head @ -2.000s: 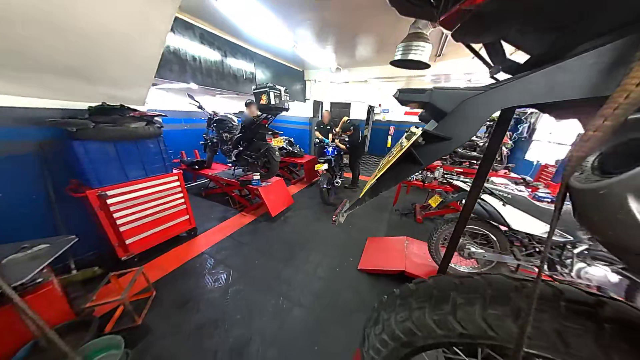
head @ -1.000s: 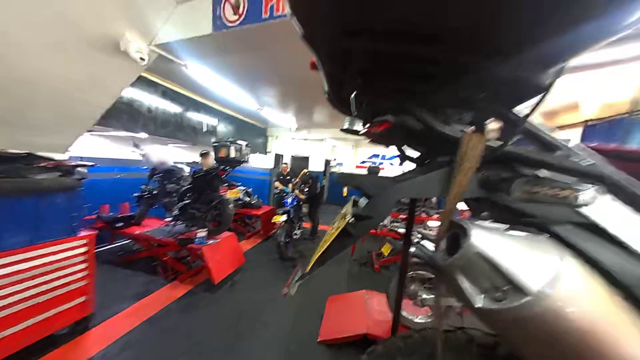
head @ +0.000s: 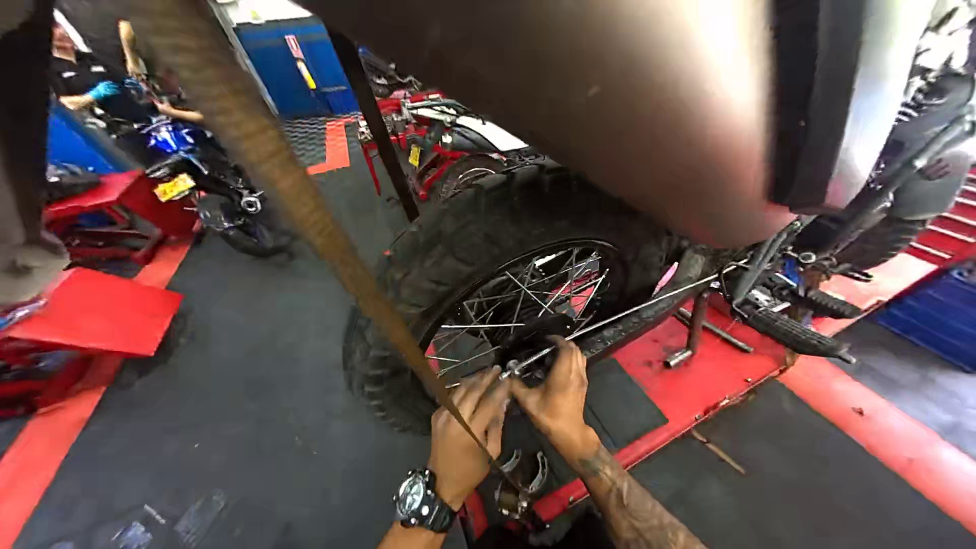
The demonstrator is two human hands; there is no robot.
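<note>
Both hands are at the hub of a motorcycle's spoked rear wheel [head: 526, 286] with a knobbly tyre [head: 457, 244]. My left hand [head: 469, 427], a watch on its wrist, has its fingertips at the threaded end of a thin metal rod [head: 640, 307], beside a small metal fitting [head: 509, 369]. My right hand [head: 560, 389] has its thumb by that fitting and its fingers around the rod's rear part. The rod runs forward along the swingarm toward the footpeg [head: 793, 332]. Below the hands lie curved brake shoes [head: 534, 473]. The fingers partly hide the hub.
A strap [head: 328, 236] hangs slantwise before the wheel. The silencer [head: 610, 99] juts overhead. Beneath the wheel is a red lift platform [head: 717, 366], with a metal bar [head: 681, 356] on it. At the left stand a red ramp [head: 99, 313], a blue motorcycle [head: 171, 141] and people.
The view has swung down and closer to the rear wheel. My two hands, not seen in the earlier frames, now show at the hub.
</note>
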